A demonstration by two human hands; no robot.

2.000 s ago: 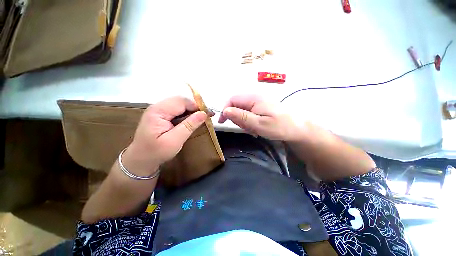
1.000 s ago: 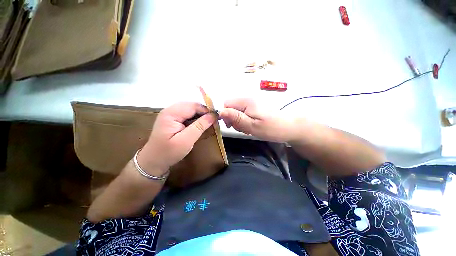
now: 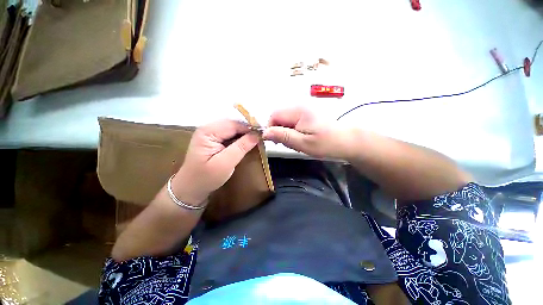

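A brown bag body (image 3: 143, 156) hangs at the table's front edge, with a narrow tan binding along its right side. My left hand (image 3: 217, 156) pinches the bag's upper corner between thumb and fingers. A short tan end tab (image 3: 245, 114) stands up from that corner. My right hand (image 3: 303, 134) has thumb and fingertips closed at the corner, touching or nearly touching the left fingertips. A small light-coloured bit shows between the fingertips; whether it is a tool or thread I cannot tell.
Stacked brown bags (image 3: 77, 47) lie on the white table (image 3: 220, 53) at the left. Tan offcuts (image 3: 308, 67) and a red case (image 3: 327, 90) lie beyond my hands. A dark cord (image 3: 417, 99) runs right to a pinkish tool (image 3: 498, 61). Another red piece (image 3: 415, 5) is at the top edge.
Since two seconds ago, my right fingertips have come in close to the left ones at the corner. Both hands and the bag sit slightly farther right in the picture.
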